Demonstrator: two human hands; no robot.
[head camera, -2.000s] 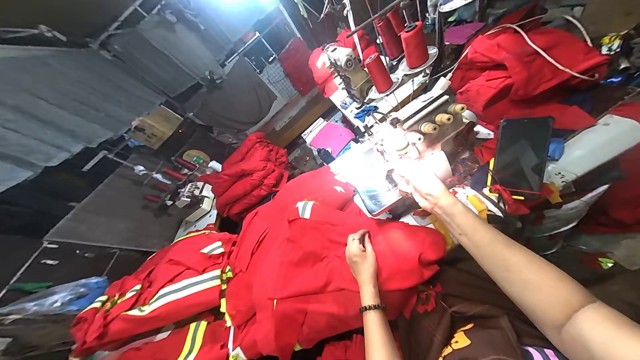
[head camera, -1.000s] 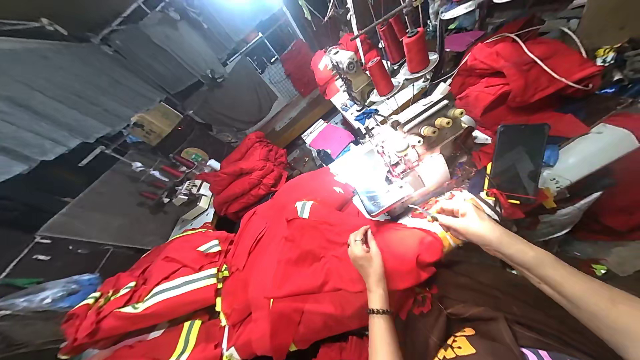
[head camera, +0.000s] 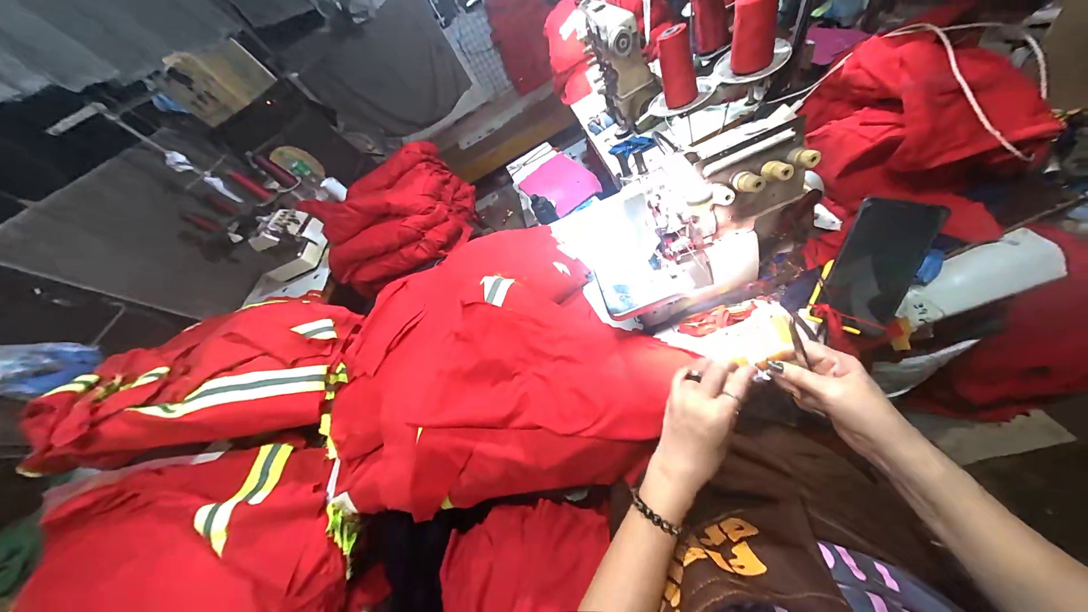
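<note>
My left hand, with a beaded bracelet at the wrist, has its fingertips close together at the right edge of the red garment; what they pinch is too small to tell. Close to its right, my right hand holds a dark, slender tool, perhaps tweezers or thread snips, pointing up. Both hands are just below the brightly lit overlock sewing machine. Yellow and red scraps lie beyond the fingertips. Reflective strips cross the red fabric at the left.
Red thread cones stand behind the machine. A dark phone leans at its right, before a red fabric heap with a white cord. Another red pile and a second sewing machine are at the back left. A pink sheet lies behind.
My right hand has drawn back from the lit machine toward me and now holds the dark tool. My left hand has moved right across the red garment to meet it.
</note>
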